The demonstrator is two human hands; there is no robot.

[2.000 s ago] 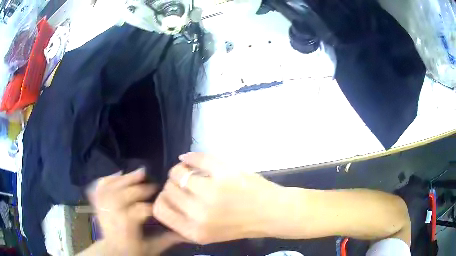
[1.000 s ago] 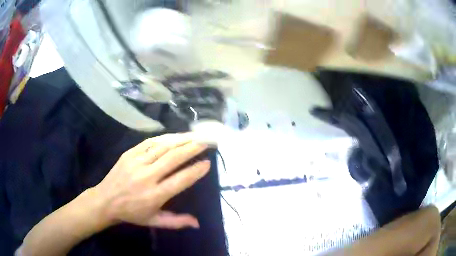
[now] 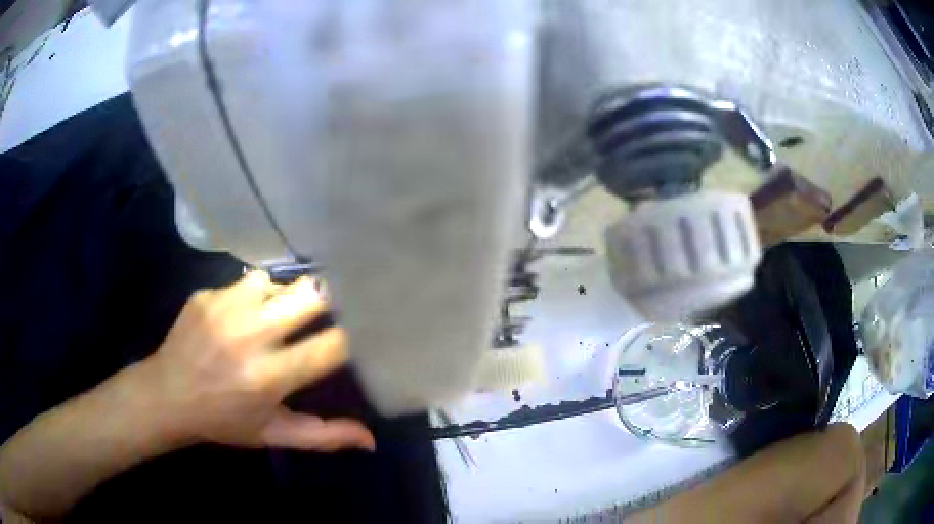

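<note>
The black garment (image 3: 92, 256) lies across the left side and runs down to the bottom edge. My left hand (image 3: 256, 358) rests on it, left of the sewing machine head (image 3: 420, 205). Its fingers are bent and apart, and the thumb points right; the fingertips end at the head's edge. The head hides most of the needle area; small dark metal parts (image 3: 519, 297) show to its right. A white ribbed tension knob (image 3: 684, 256) is close to the camera. My right forearm crosses the lower right; my right hand is cut off by the bottom edge.
A clear round bottle (image 3: 661, 384) with a black trigger head is right of the needle area. Black cloth (image 3: 819, 297) lies behind it. Clear plastic (image 3: 901, 322) is at the right edge. Measuring marks run along the white table (image 3: 533, 466). A loose thread lies by the garment edge.
Two seconds ago both hands were together at the garment's lower edge. My left hand is now beside the machine head. The view has moved closer, so the head and knob look much larger.
</note>
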